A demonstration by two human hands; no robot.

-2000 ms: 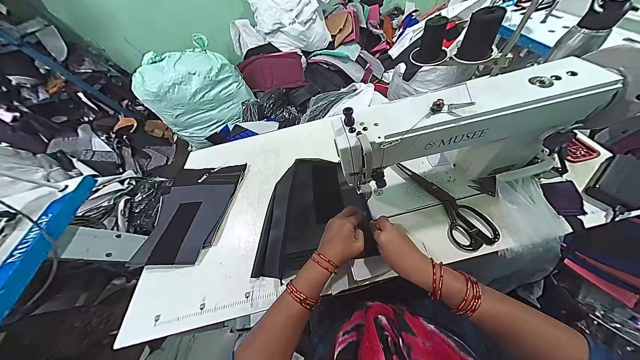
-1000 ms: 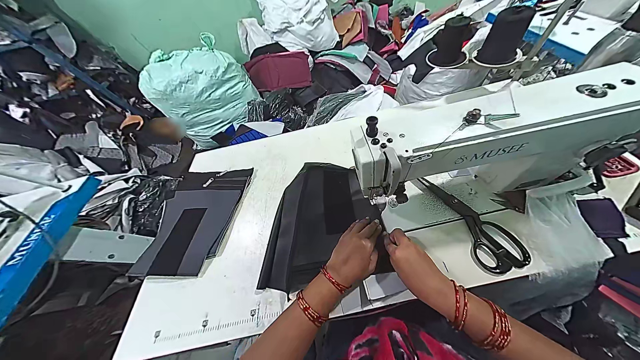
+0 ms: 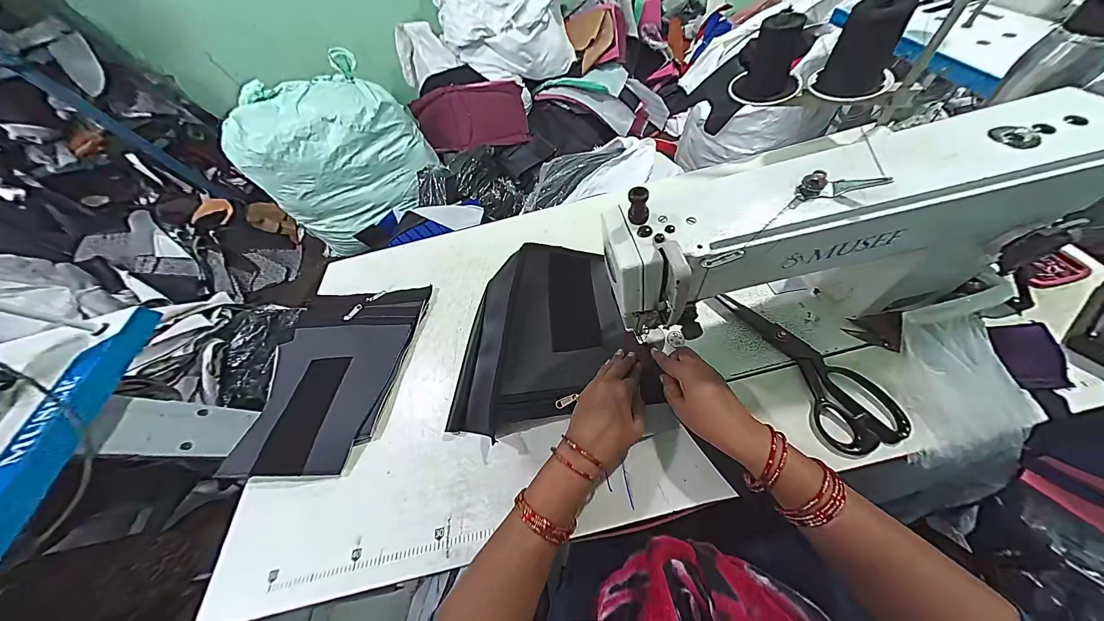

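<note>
Black fabric panels with a zipper (image 3: 535,371) lie on the white sewing table, their right edge under the presser foot of an industrial sewing machine (image 3: 828,233). My left hand (image 3: 611,401) rests on that edge, fingertips just in front of the needle area. Close beside it on the right, my right hand (image 3: 703,388) pinches the fabric edge with thumb and fingers near the presser foot. Large black-handled fabric scissors (image 3: 824,379) lie on the machine bed, right of my hands. A stack of grey and black zippered panels (image 3: 332,379) lies farther left on the table.
A tied pale green sack (image 3: 332,155) and heaps of fabric scraps stand behind the table. Black thread cones (image 3: 867,52) are mounted behind the machine. Clear plastic (image 3: 970,388) hangs by the table's right side. A blue-edged board (image 3: 86,423) is at the far left.
The zipper pull on the black fabric now shows left of my left hand. Both hands remain at the fabric edge by the presser foot. The scissors and the left stack stay where they were.
</note>
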